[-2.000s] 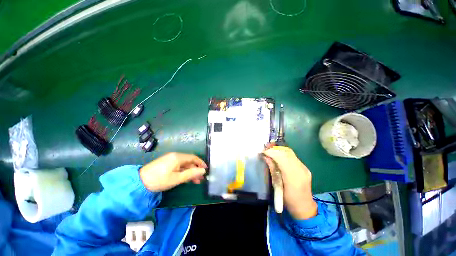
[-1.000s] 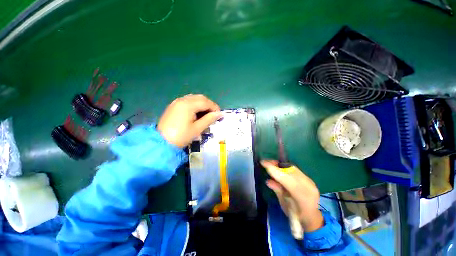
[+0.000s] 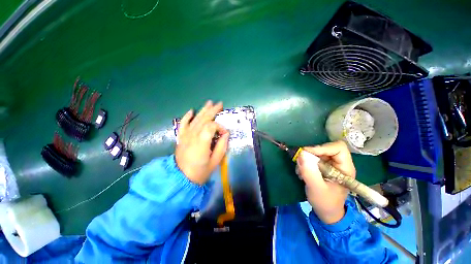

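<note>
An open tablet (image 3: 245, 178) lies in front of me, with a white mainboard (image 3: 240, 124) across its far end and an orange flex cable (image 3: 225, 191) down its middle. My left hand (image 3: 200, 144) is over the board's left part, thumb and forefinger close together; whether it pinches something small is hidden. My right hand (image 3: 328, 178) holds a soldering iron (image 3: 356, 188) with a tape-wrapped handle and yellow collar. Its thin tip points left and reaches the tablet's right edge by the board; contact is unclear.
Black ribbed speaker bundles (image 3: 73, 124) with red wires and several small wired parts (image 3: 114, 144) lie left. A white roll (image 3: 31, 224) is at the near left, with thin solder wire (image 3: 98, 195). A fume fan (image 3: 356, 62), cleaning pot (image 3: 335, 124) and blue box (image 3: 410, 134) stand right.
The iron has swung from pointing away from me to pointing left, its tip now at the tablet's edge. My left hand stays over the board, fingers more raised. The camera view has shifted.
</note>
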